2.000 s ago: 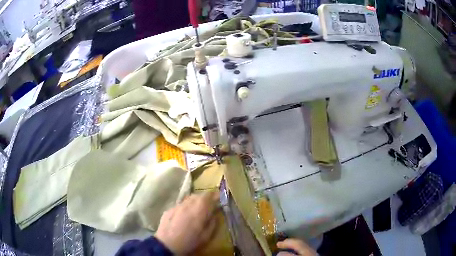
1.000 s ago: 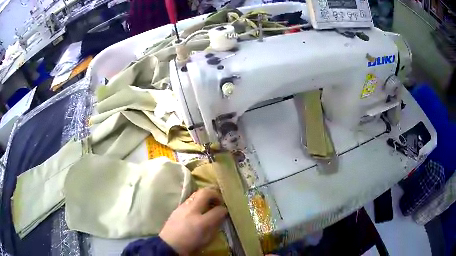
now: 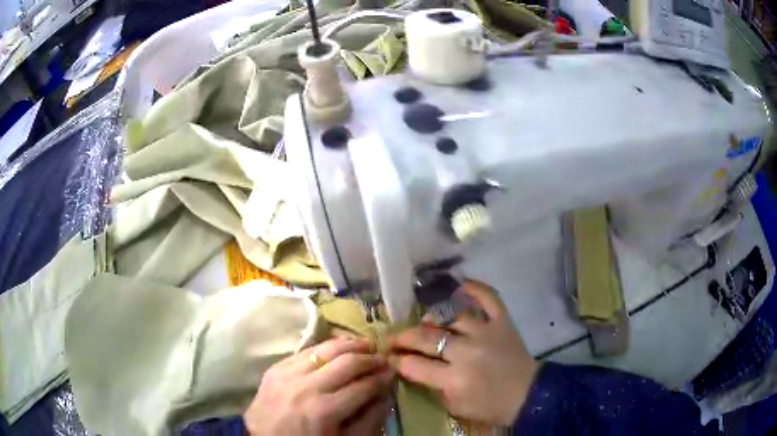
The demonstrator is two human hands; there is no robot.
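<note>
My left hand (image 3: 319, 387) and my right hand (image 3: 464, 362) meet just in front of the needle area of the white sewing machine (image 3: 545, 128). Their fingertips pinch the darker olive band strip (image 3: 422, 413), which hangs towards me below my right hand. The pale khaki garment piece (image 3: 187, 341) lies left of the needle, its right edge running to my left fingers. The presser foot (image 3: 371, 312) is small and blurred, just beyond my fingertips. The fabric edges between my fingers are hidden.
A stack of bands (image 3: 596, 268) lies under the machine arm. A crumpled khaki heap (image 3: 213, 162) is behind and left of the head. Folded panels (image 3: 34, 328) lie far left. Orange-yellow tape (image 3: 247, 266) shows left of the needle. The control panel (image 3: 686, 30) is upper right.
The view has moved closer to the machine head. My right hand has come up from the bottom edge to the band by the needle. My left hand has moved up beside it.
</note>
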